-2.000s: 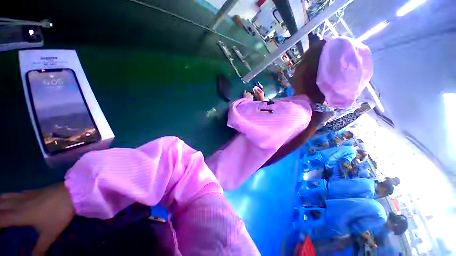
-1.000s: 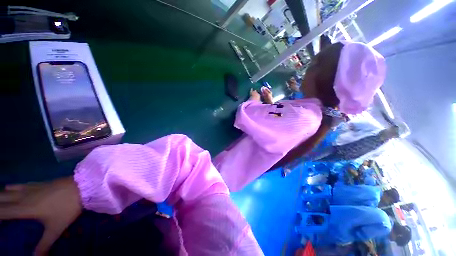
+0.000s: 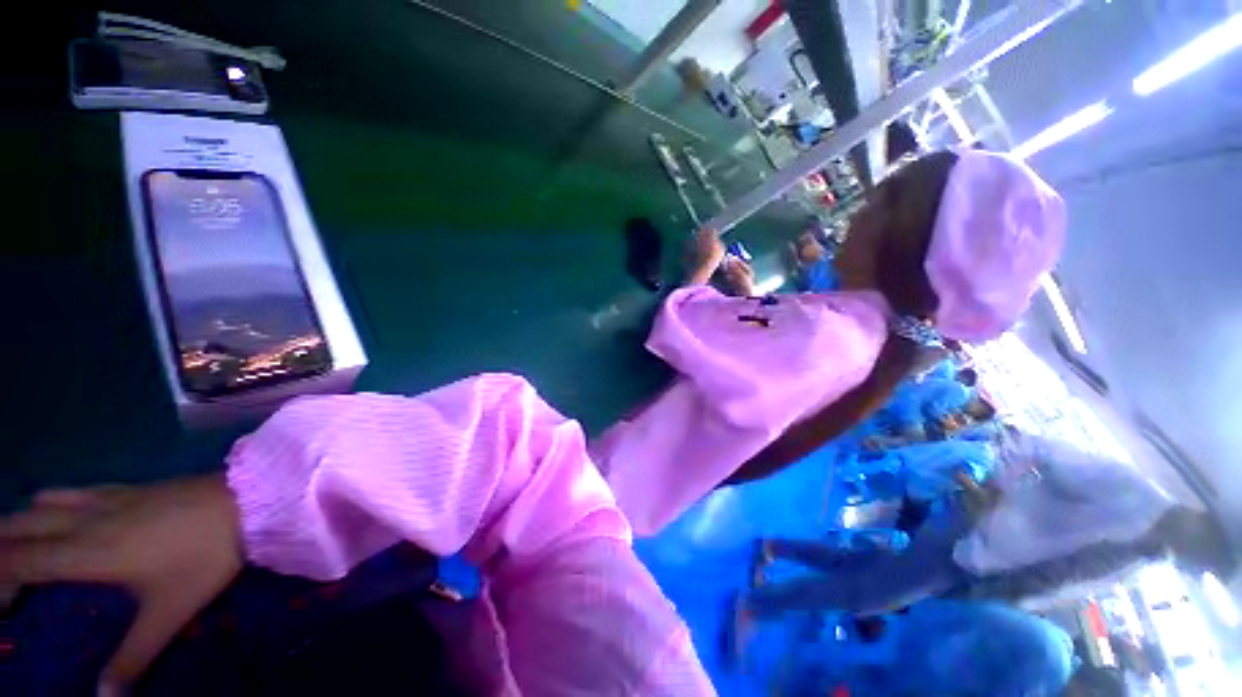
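Note:
My right hand (image 3: 136, 552) is at the lower left. Its fingers reach the left picture edge, spread apart and partly blurred; nothing shows in it. My left hand is not in view. Above my right hand, a black-edged phone (image 3: 239, 286) with a lit lock screen lies on a white box (image 3: 204, 139). A white-rimmed unit (image 3: 170, 79) with white leads along its upper side lies just beyond the box at the upper left.
The green bench (image 3: 422, 259) runs toward the upper right. At right, a neighbour in a pink cap and gown (image 3: 776, 354) has hands over the bench near a dark object (image 3: 643, 253). Blue-clad workers, a walking person (image 3: 1062, 517) and blue floor lie beyond.
The view has shifted, so the phone, box and unit sit further right and more of the unit shows. My right hand keeps its spread pose. A walking person has appeared at the right.

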